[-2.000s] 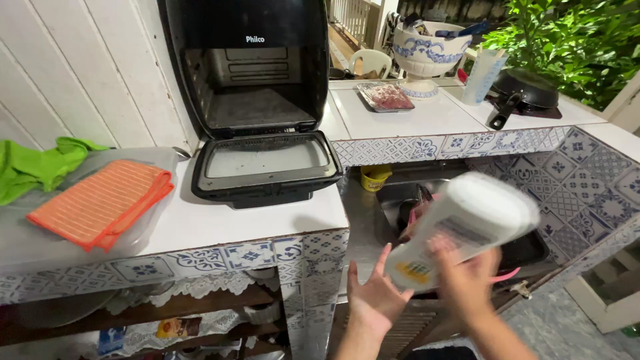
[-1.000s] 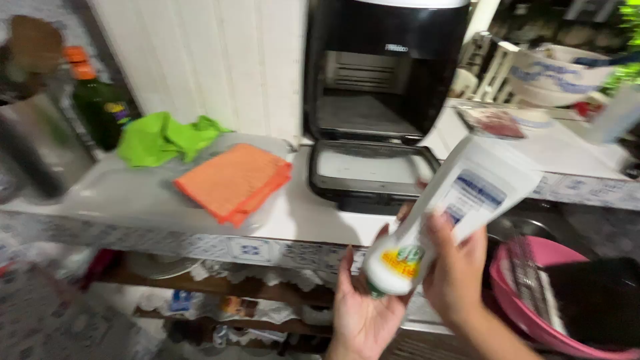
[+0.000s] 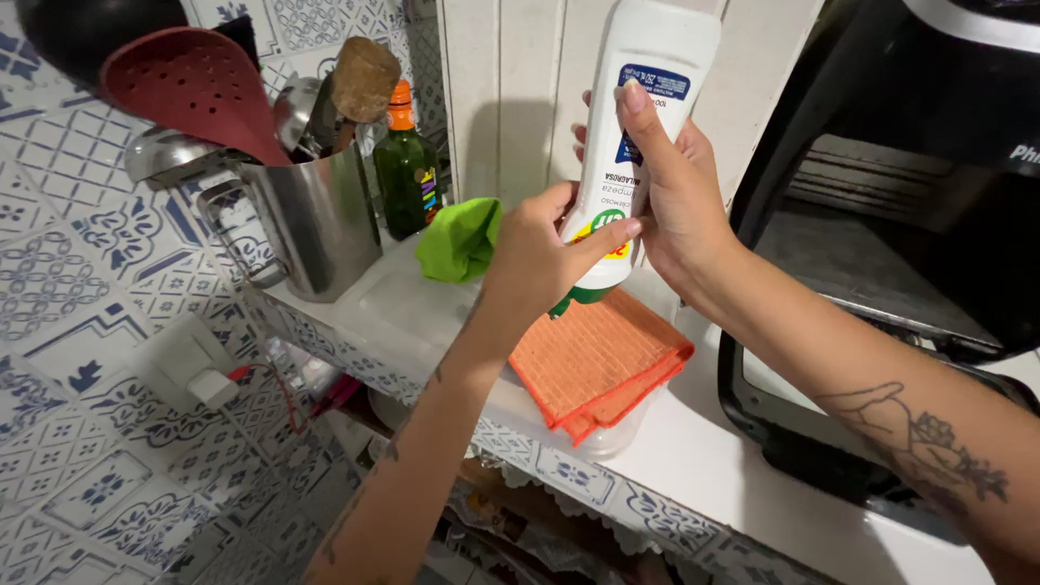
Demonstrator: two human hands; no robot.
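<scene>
Both hands grip a white plastic bottle of cream cleaner [image 3: 650, 41], tilted upside down with its green cap low. My right hand [image 3: 678, 183] wraps the bottle's middle, thumb across the label. Near the capped end, my left hand [image 3: 552, 244] holds the bottle between thumb and fingers. Just below the cap lies a folded orange cloth [image 3: 597, 357] on a translucent plastic lid or container [image 3: 390, 317]. A crumpled green cloth [image 3: 461, 240] rests behind my left hand. Whether the cap is open cannot be seen.
At the left stand a metal pitcher [image 3: 325, 219] of kitchen utensils and a green glass bottle [image 3: 402, 179] with an orange cap. A black air-fryer oven [image 3: 894, 195] with its door down stands right on the white counter [image 3: 691, 455]. A plug with a red cable [image 3: 213, 388] sits in the wall.
The view has swung left, away from the sink. Both hands have carried the cleaner bottle over to above the orange cloth, and it is now held more upright, cap down.
</scene>
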